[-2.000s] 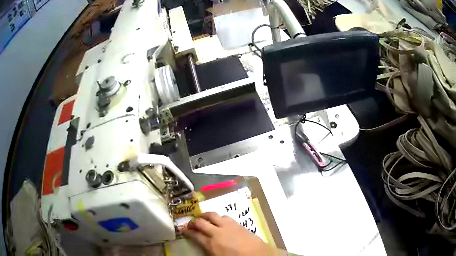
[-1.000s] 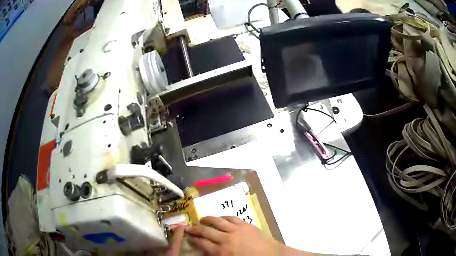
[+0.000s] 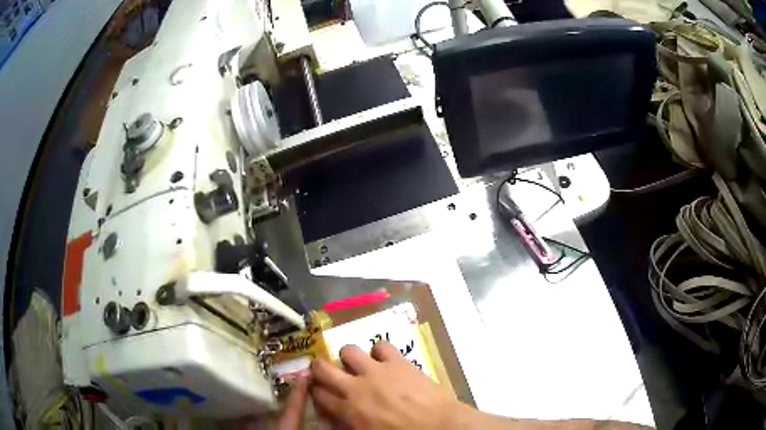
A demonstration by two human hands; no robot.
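The yellow clamp frame (image 3: 304,343) with black handwriting sits beside the needle head of the white sewing machine (image 3: 172,369). A white strip with a pink edge (image 3: 292,367) shows in its window. A white card with handwritten numbers (image 3: 395,326) lies on the brown and yellow template plate (image 3: 445,353). My right hand (image 3: 382,393) rests palm down over the card's lower part, fingers bent and apart, index fingertip at the clamp's right edge. One finger, seemingly of my left hand (image 3: 294,407), touches just below the white strip; the rest is cut off by the bottom edge.
A bright pink strip (image 3: 357,300) lies behind the card. The black control panel (image 3: 546,97) stands at upper right. Pink thread snips (image 3: 532,242) with a cord lie on the white table (image 3: 563,336). Beige straps (image 3: 705,260) are heaped at right. A metal carriage bar (image 3: 353,134) crosses behind.
The finger below the white strip has come into view since the earliest frame. My right hand's fingers have shifted up onto the card and bent more. The view has shifted slightly.
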